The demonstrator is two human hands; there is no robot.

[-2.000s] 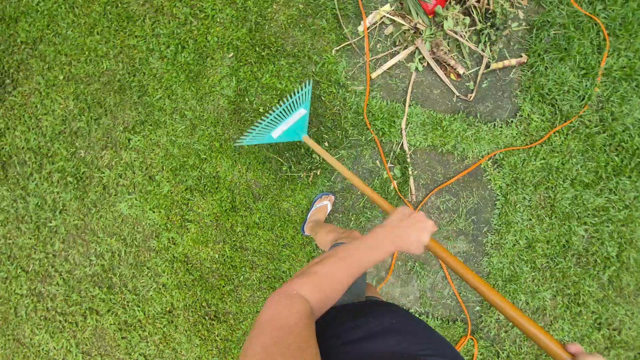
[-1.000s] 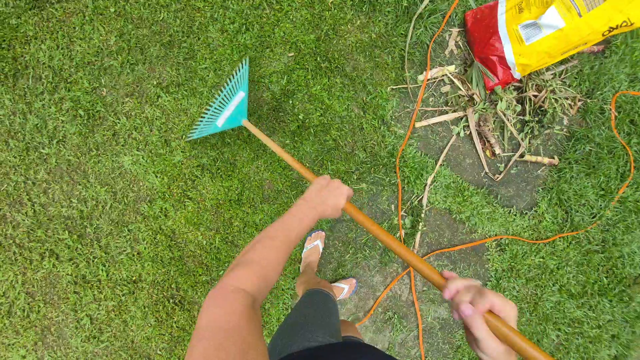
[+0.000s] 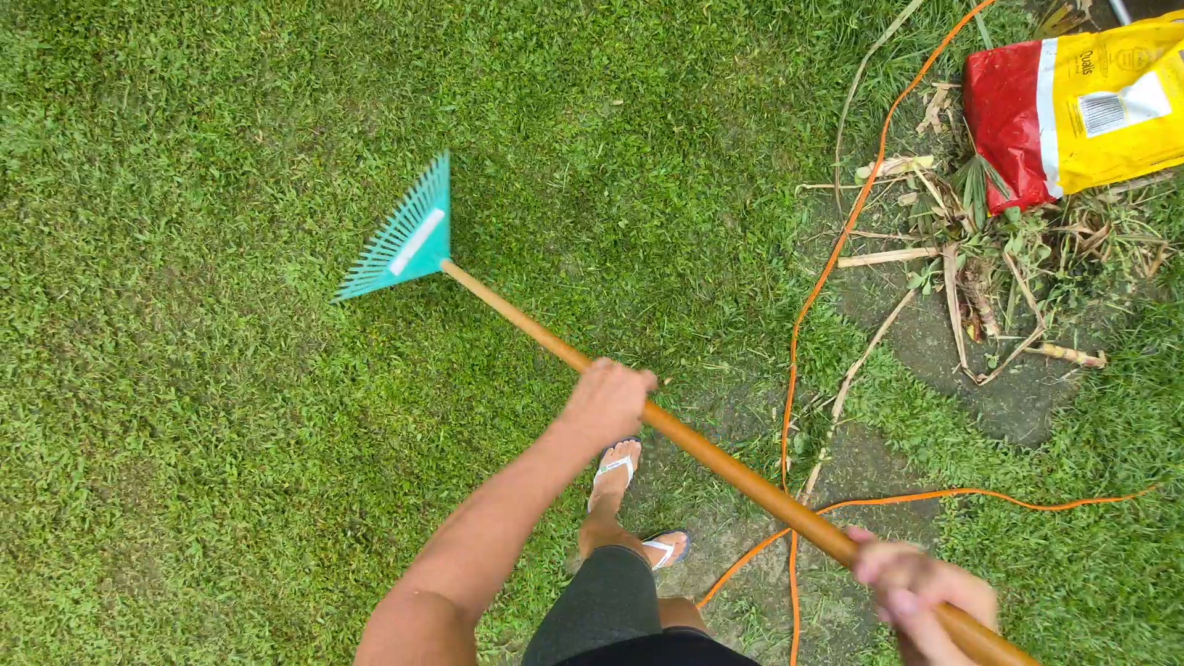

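Observation:
A leaf rake's teal fan-shaped head point(image 3: 416, 242) hangs over or rests on the lawn at left of centre; which of the two I cannot tell. Its orange-brown wooden handle point(image 3: 731, 470) runs down to the lower right. My left hand point(image 3: 606, 402) is closed around the middle of the handle, above my feet. Farther back, near the lower right corner, my right hand point(image 3: 925, 592) grips the handle too, slightly blurred, with some fingers partly loosened.
An orange cord point(image 3: 837, 245) winds over grass and stone slabs point(image 3: 999, 407), crossing itself beneath the handle. At upper right, dry stalks and leaves point(image 3: 962, 277) lie in a heap against a red and yellow plastic bag point(image 3: 1101, 116). My feet in flip-flops point(image 3: 666, 548) stand below the handle.
The view has shifted, bringing the bag into sight since the first frame. My right hand, barely seen at the bottom edge two seconds ago, now shows on the handle. Both hands still hold the rake.

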